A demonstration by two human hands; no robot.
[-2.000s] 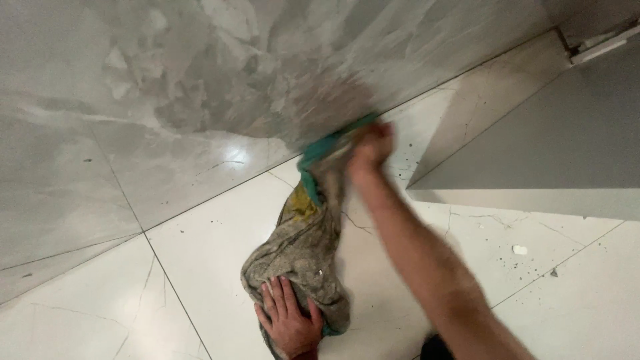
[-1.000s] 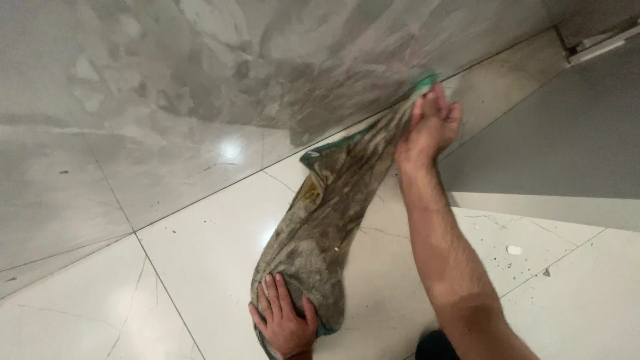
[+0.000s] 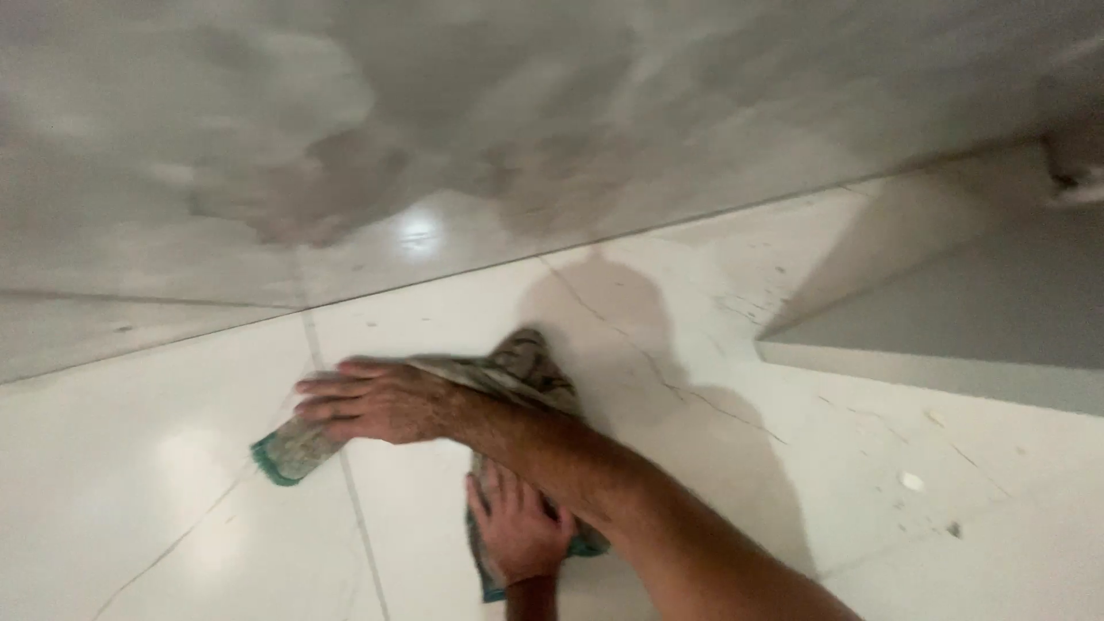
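A dirty grey-brown cloth with green edges (image 3: 535,366) lies bent on the pale tiled floor (image 3: 414,535). My right hand (image 3: 379,401) rests palm down on its left end, fingers stretched over the cloth, and my right forearm crosses above its middle. Below that forearm, my left hand (image 3: 517,522) presses on the cloth's near part with spread fingers. Neither hand visibly grips the fabric. Part of the cloth is hidden under the hands and forearm.
A glossy grey marbled panel (image 3: 483,112) borders the floor along the far side. On the right, a grey block with a pale edge (image 3: 940,302) juts over the tiles. A small white chip (image 3: 911,480), dark specks and crack-like lines mark the floor.
My right hand has swung from the panel's edge, where it held the cloth's far end, to the left across my left hand. The cloth, stretched out before, is now bent leftward.
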